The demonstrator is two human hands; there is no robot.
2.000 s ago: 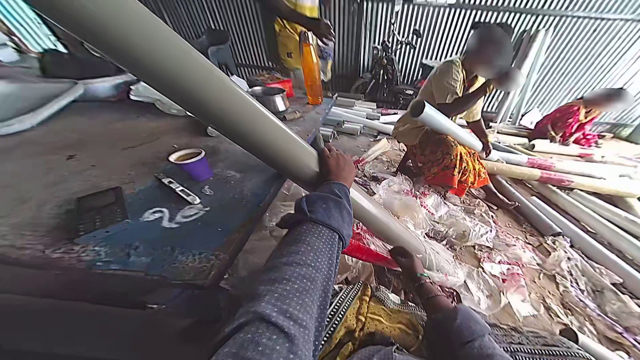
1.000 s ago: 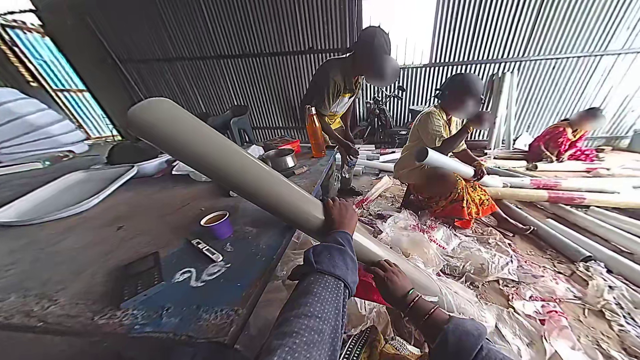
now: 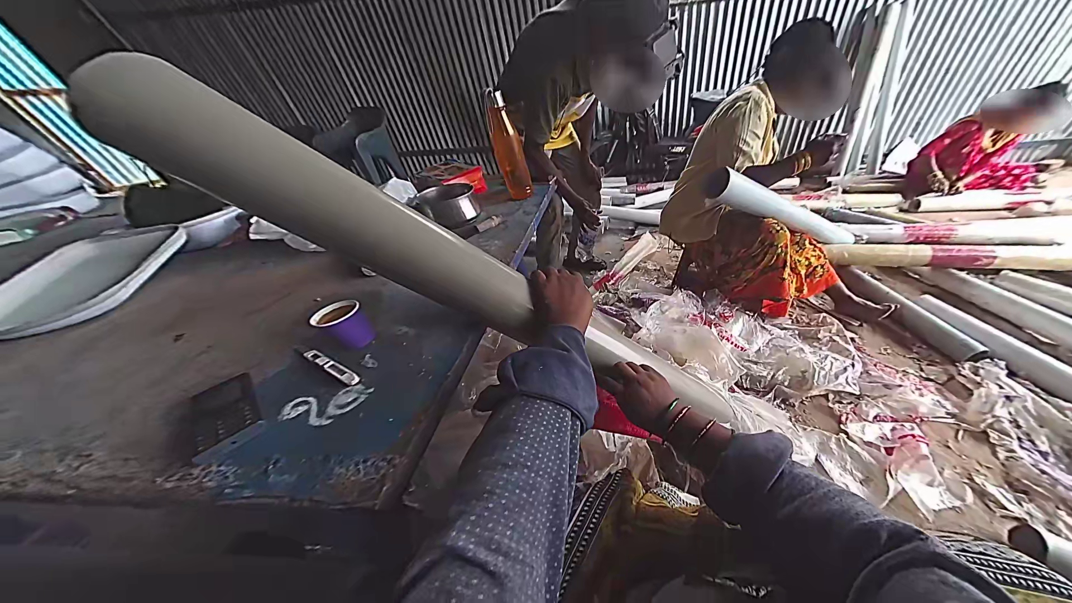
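Note:
A long grey plastic pipe (image 3: 335,201) slants across the view, its rounded upper end over the table at the left and its lower end down toward plastic film on the ground. My left hand (image 3: 563,301) is wrapped over the pipe near its middle, fingers closed around it. Lower down, my right hand (image 3: 643,395), with bangles at the wrist, grips the underside of the pipe; its fingertips are partly hidden. Something red (image 3: 620,417) shows just below the right hand.
The dark table (image 3: 251,293) bears a purple cup (image 3: 345,325), a calculator-like device (image 3: 224,412), a steel pot (image 3: 448,205) and an orange bottle (image 3: 507,146). Crumpled plastic film (image 3: 754,343) and several pipes (image 3: 963,234) lie on the ground. Three people work beyond.
The pipe's upper end, cut off by the frame two seconds ago, has come into view at the left. Both hands stay on the pipe. The person beside the table now bends lower.

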